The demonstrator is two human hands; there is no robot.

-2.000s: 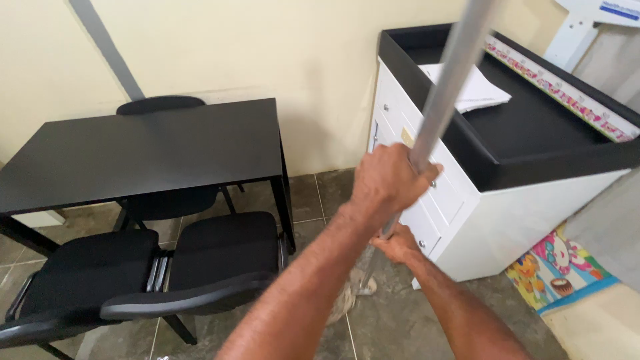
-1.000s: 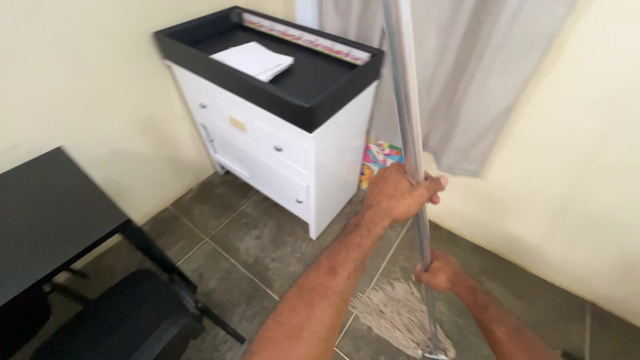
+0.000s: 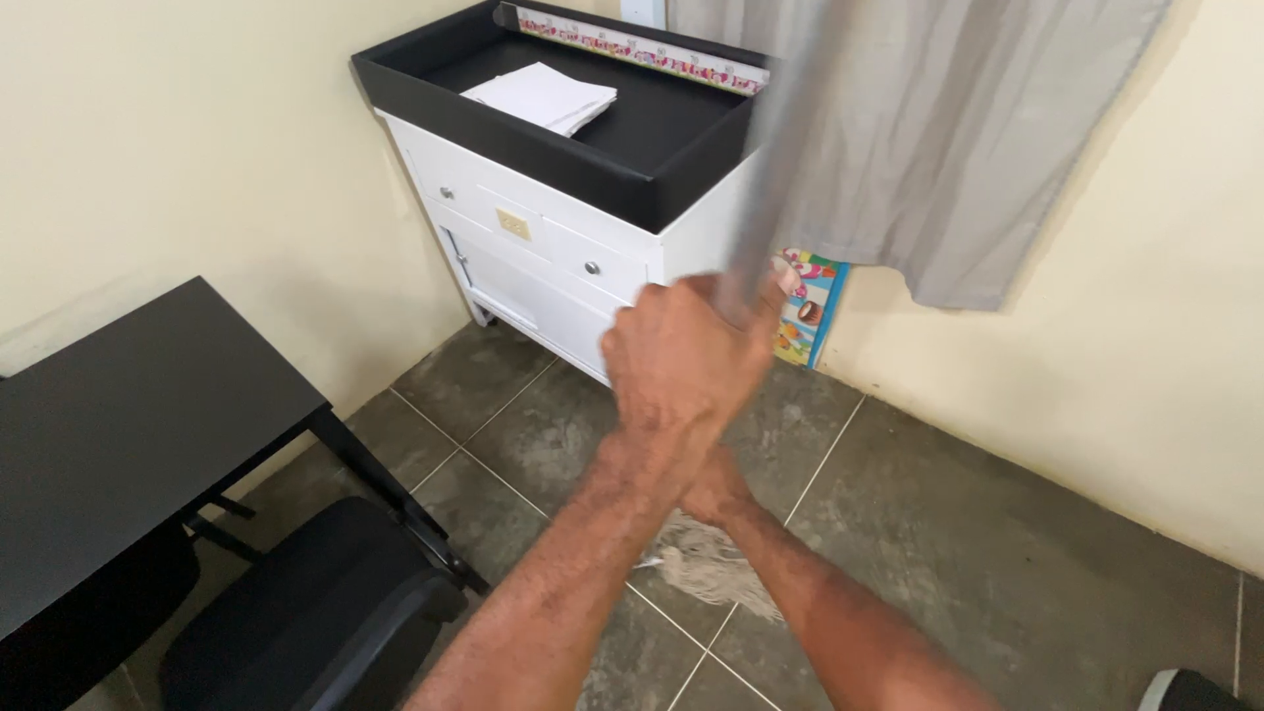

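Note:
My left hand (image 3: 691, 346) is closed around the upper part of a metal mop handle (image 3: 775, 168), which slants up to the right and is blurred. Lower down, my right hand (image 3: 716, 486) is mostly hidden behind my left wrist; its fingers and the part of the handle there cannot be seen. The mop's stringy, beige head (image 3: 716, 563) lies on the grey tile floor (image 3: 533, 444), just below my right hand and partly behind my forearms.
A white dresser (image 3: 553, 296) with a black tray top (image 3: 513, 138) holding white papers (image 3: 543, 97) stands ahead. At left are a black table (image 3: 148, 425) and a black chair (image 3: 316, 612). A grey curtain (image 3: 948, 148) hangs by the wall. A shoe (image 3: 1195, 691) shows at lower right.
Since a second ago, the mop head has moved left across the floor and my hands have come closer together in view. The view swung right from the table over the first second.

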